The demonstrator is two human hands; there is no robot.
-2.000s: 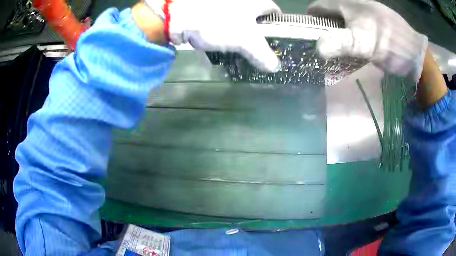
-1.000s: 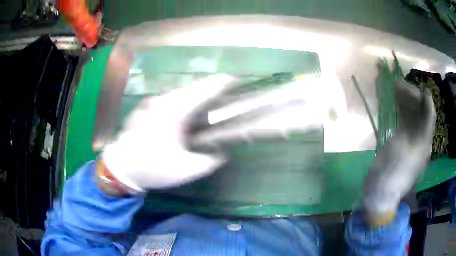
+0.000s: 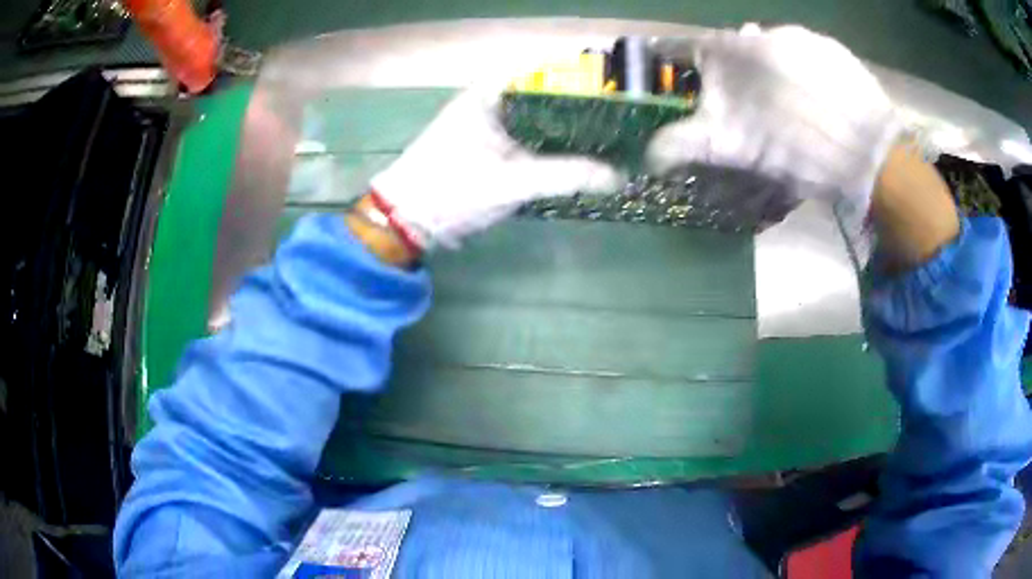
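Note:
A green circuit board (image 3: 583,127) is held up over the far part of the bench. Yellow blocks and a dark cylinder stand along its far edge, and its face towards me shows many shiny solder joints at the lower right. My left hand (image 3: 481,164), in a white glove with a red cuff edge, grips the board's left end, thumb across its near face. My right hand (image 3: 792,113), in a white glove, grips its right end. The board is slightly blurred, and the gloves hide both its ends.
The board is above a grooved green mat (image 3: 566,339) on a metal-edged bench (image 3: 255,170). Black totes (image 3: 68,283) stand at left. An orange-wrapped post (image 3: 175,45) is at the far left. A dark green conveyor belt (image 3: 509,14) runs behind. A small bin of scraps (image 3: 971,187) shows at right.
One second ago my left hand held a blurred board lower over the mat and my right hand was at the strips on the right. Now both hands hold the board, farther away.

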